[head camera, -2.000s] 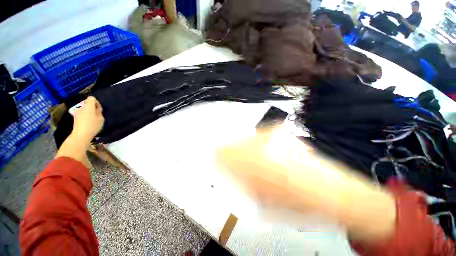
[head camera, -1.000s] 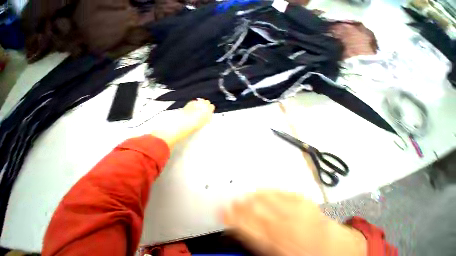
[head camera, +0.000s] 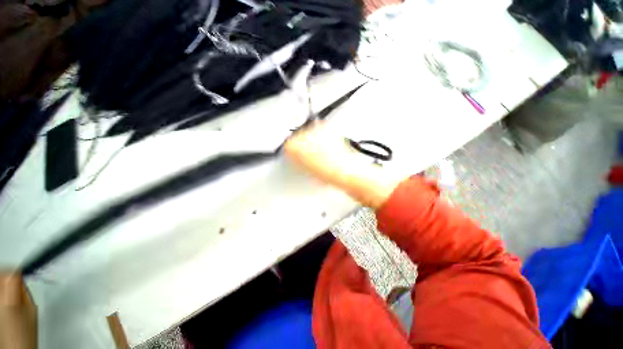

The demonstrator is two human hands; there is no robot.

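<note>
A long black knitted strip [head camera: 157,185] stretches across the white table, blurred by motion. My left hand [head camera: 17,310], cut off at the lower left edge, is at the strip's left end. My right hand [head camera: 331,158] is at its right end, fingers closed around it. The scissors [head camera: 372,148] lie just right of my right hand, which hides part of them; a black loop handle shows. A pile of black strips [head camera: 157,61] with pale crinkled yarn lies beyond the held strip.
A black phone [head camera: 61,155] lies at the left on the white table [head camera: 198,245]. A pale coiled cord [head camera: 464,65] and a pink-purple stick [head camera: 473,103] lie at the right. Brown tape [head camera: 117,331] marks the near edge. Blue material [head camera: 570,272] stands at the lower right.
The view has swung right. A strip is now stretched between my hands. My left hand has moved from the pile to the far left; my right hand has moved to beside the scissors.
</note>
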